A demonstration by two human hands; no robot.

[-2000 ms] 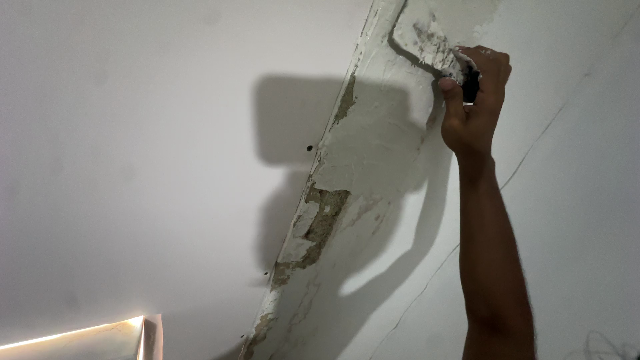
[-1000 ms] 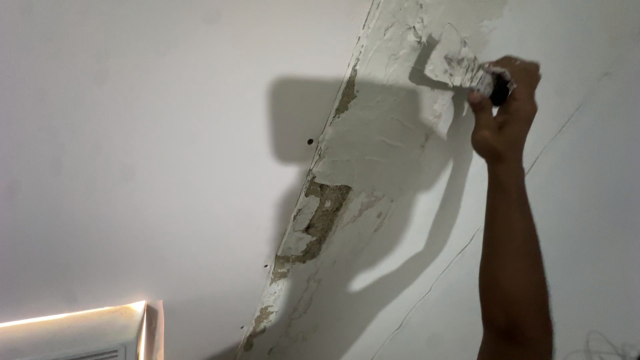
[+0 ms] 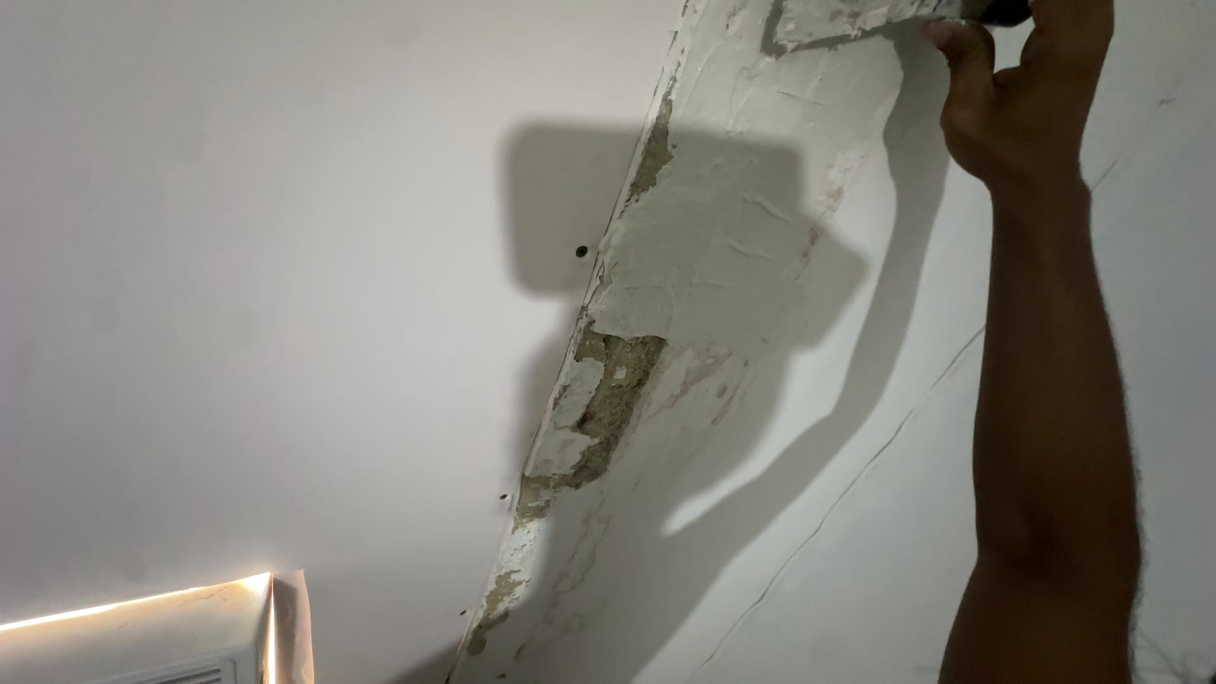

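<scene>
My right hand (image 3: pixel 1026 104) reaches up at the upper right and grips the dark handle of a putty knife (image 3: pixel 855 21). The wide blade, smeared with white filler, lies against or very near the wall and is partly cut off by the top edge. Below and left of it runs a band of pale filler (image 3: pixel 722 228) along the joint of wall and ceiling. Bare brown patches (image 3: pixel 617 399) show through flaked plaster along this joint. My left hand is out of view.
A smooth white ceiling panel (image 3: pixel 285 285) with small dark screw holes (image 3: pixel 581 252) fills the left. At the lower left is a lit, boxed fixture edge (image 3: pixel 142 608) with a vent grille. A thin crack (image 3: pixel 855 484) crosses the wall; shadows of my arm and head fall across it.
My right hand and the putty knife have moved up, towards the top edge of the view. The knife is still in my hand.
</scene>
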